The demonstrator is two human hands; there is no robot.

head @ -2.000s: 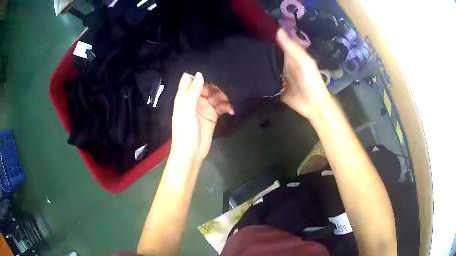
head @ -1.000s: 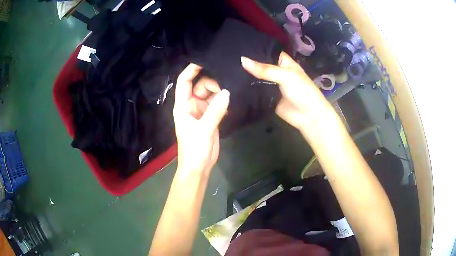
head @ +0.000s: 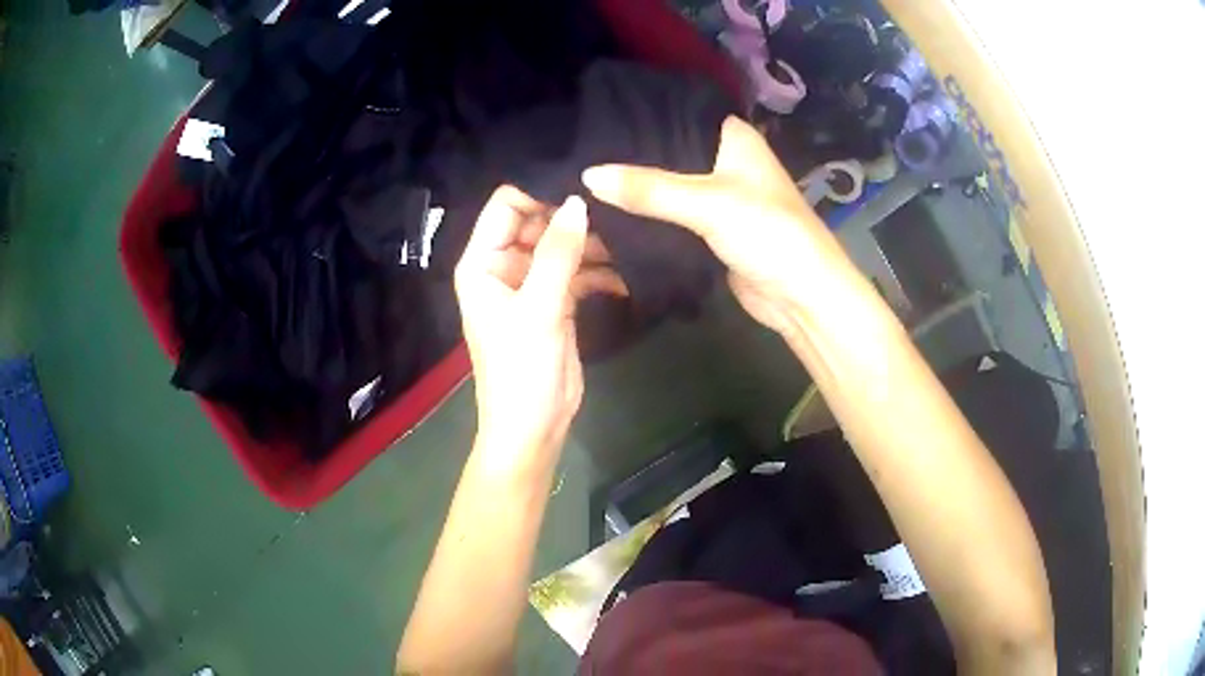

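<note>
A dark garment piece [head: 648, 112] is held up over the right side of a red bin [head: 317, 482] full of dark garments [head: 291, 264]. My left hand [head: 529, 284] pinches the near edge of the piece between thumb and fingertips, with some fingers behind the cloth. My right hand [head: 740, 211] holds the piece at its right side, thumb pointing left towards my left thumb. The fingers of my right hand are mostly hidden by the cloth.
Pink and purple rolls [head: 780, 86] lie under the table edge [head: 1057, 251] at the right. Dark cloth with a white label [head: 899, 572] lies by my lap. A blue basket [head: 29, 436] stands on the green floor [head: 146, 581] at the left.
My right hand has moved left along the piece from its right edge, its thumb now close to my left thumb. My left thumb has closed towards the fingers on the cloth edge.
</note>
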